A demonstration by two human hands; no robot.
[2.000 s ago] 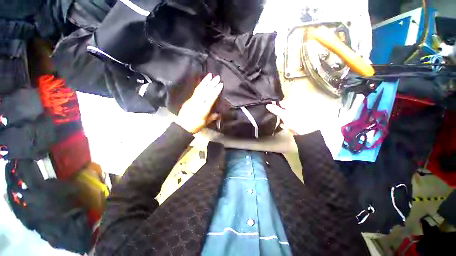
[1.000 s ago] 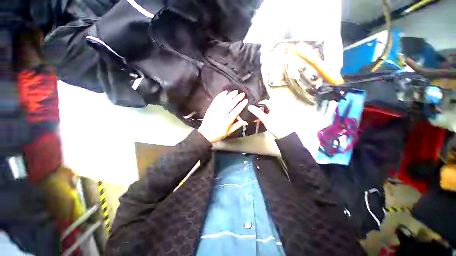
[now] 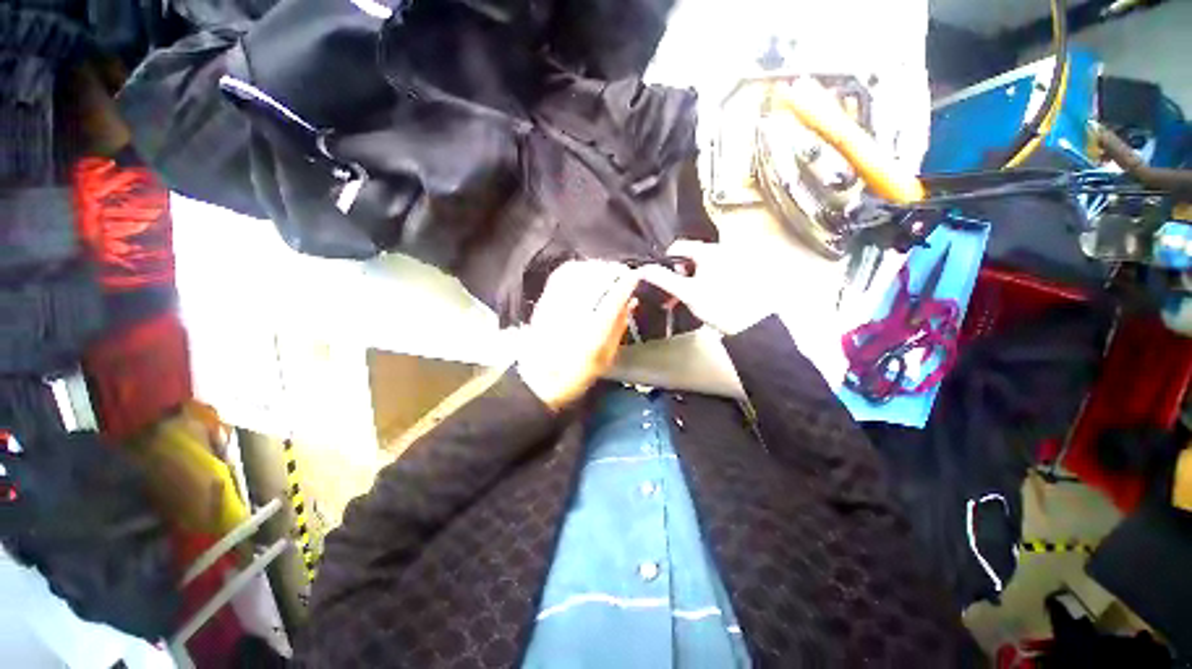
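A black garment (image 3: 458, 157) with narrow white stripes lies heaped in front of me. My left hand (image 3: 575, 320) is at its near edge, its fingers closed on the black cloth. My right hand (image 3: 712, 290) pinches the same edge, and the fingertips of both hands nearly meet. A small bit of black cloth with thin pale lines shows below the fingers. A steam iron (image 3: 817, 163) with an orange-yellow handle stands to the right on its metal-edged rest. The exact grip of the fingers is partly washed out by glare.
The white table cover (image 3: 248, 294) shows left of the garment. A blue tray (image 3: 915, 392) with maroon-handled scissors (image 3: 902, 342) lies right of my hands. Hoses and cords run right from the iron. Dark garments, red crates (image 3: 1124, 405) and yellow-black floor tape (image 3: 298, 503) are around the table.
My hands, first flat and apart on the cloth, have come together at the near edge and gripped it. The near part of the garment has gathered up. The iron has stayed on its rest.
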